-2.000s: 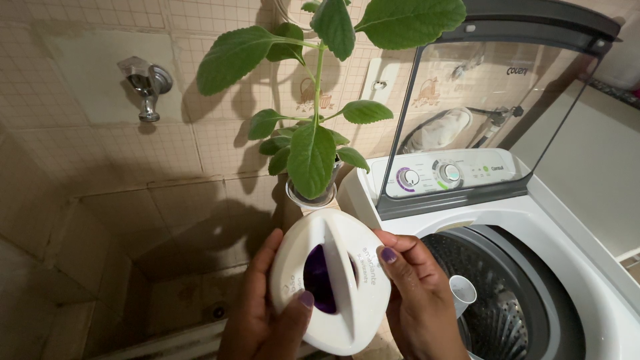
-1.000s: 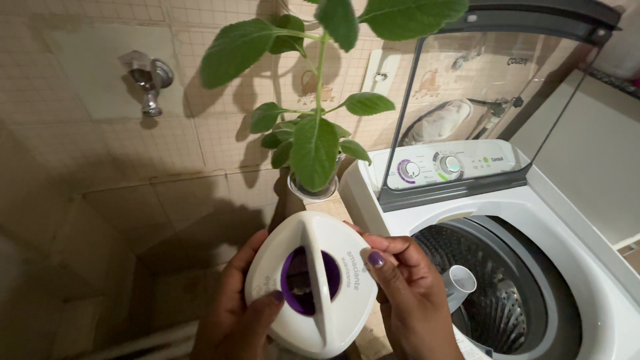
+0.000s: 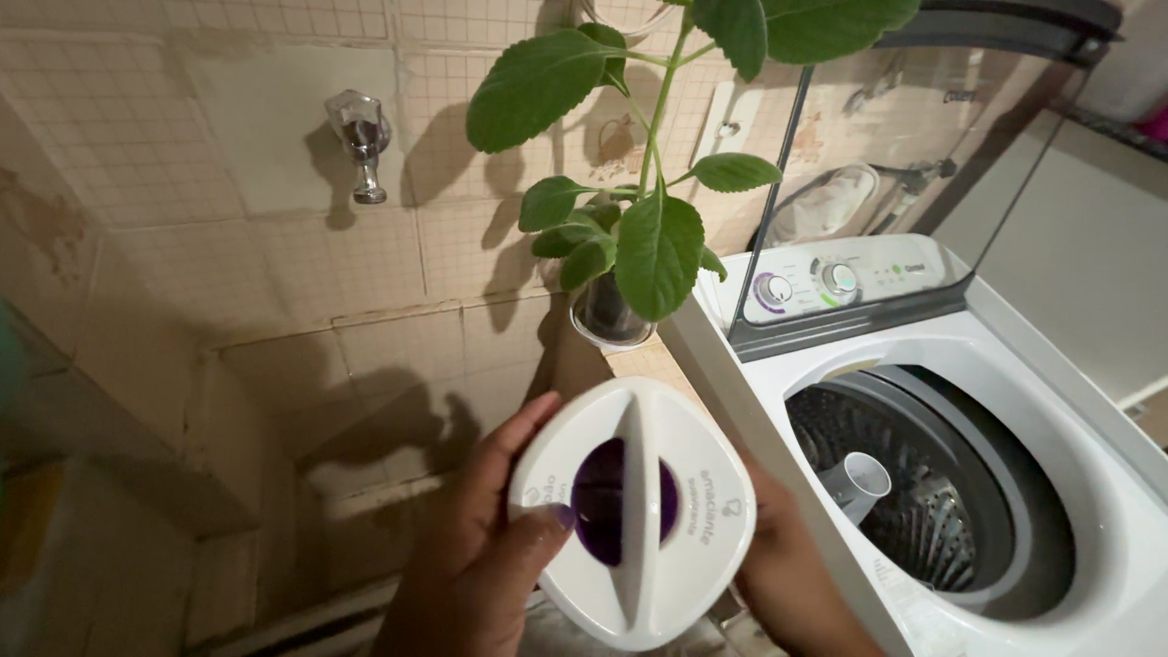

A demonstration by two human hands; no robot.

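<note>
Between my hands is a white plastic detergent and softener dispenser with a raised centre bar and a purple-rimmed dark opening. My left hand grips its left edge, the thumb with purple nail polish lying on top beside the opening. Behind its right edge, my right hand holds it from the side and below, most of its fingers hidden. To the right stands a top-loading washing machine with its clear lid raised. A pale central tube stands inside the dark drum.
A leafy green plant in a clear container stands on a tiled ledge beside the washer. A metal tap juts from the tiled wall above a tiled basin at left.
My right hand has shifted from the dispenser's top edge to behind and beneath its right side; its thumb no longer shows on top. The dispenser's angle has changed slightly.
</note>
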